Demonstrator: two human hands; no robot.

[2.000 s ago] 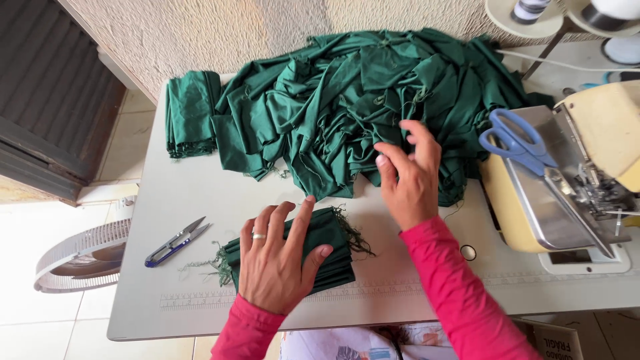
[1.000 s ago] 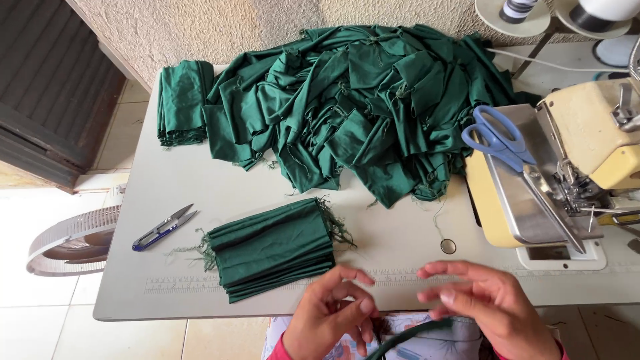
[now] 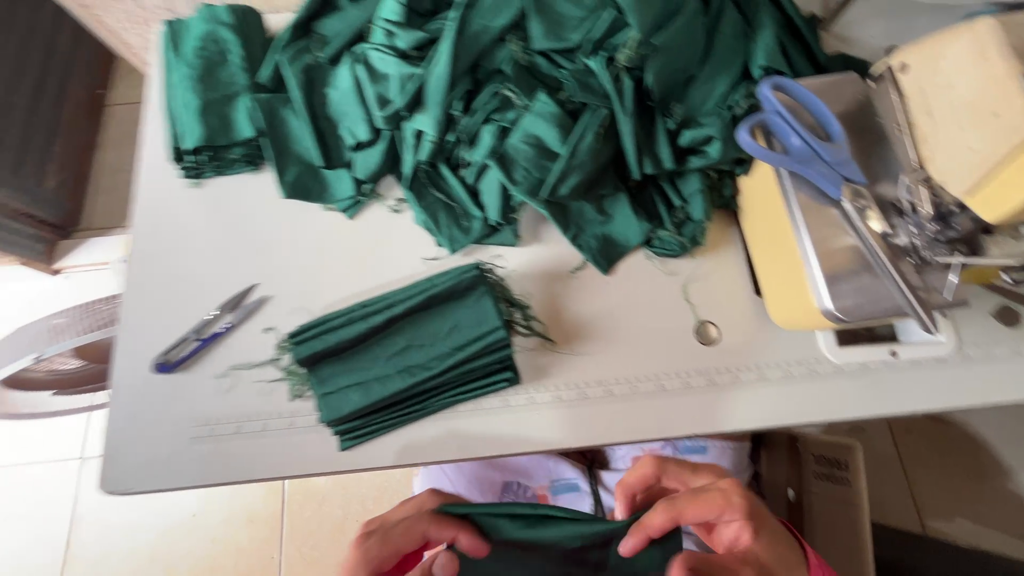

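Below the table's front edge, my left hand [image 3: 420, 536] grips the left end of a dark green fabric piece [image 3: 552, 540]. My right hand [image 3: 704, 520] pinches the same piece near its right end, so it stretches between both hands. A stack of folded green fabric pieces [image 3: 408, 352] with frayed thread ends lies on the table above my hands. Behind it spreads a large heap of green fabric [image 3: 496, 120], with another folded green stack [image 3: 214, 92] at its left.
Thread snips [image 3: 210, 332] lie on the white table [image 3: 624, 424] at the left. Blue-handled scissors [image 3: 832, 176] rest on the sewing machine [image 3: 788, 264] at the right. A small round metal disc [image 3: 707, 333] lies near the ruler marks. A fan [image 3: 60, 360] stands beyond the left edge.
Both hands have left the table area, where the left lay on the folded stack and the right touched the heap. They now hold a green piece spread between them. The view has moved closer.
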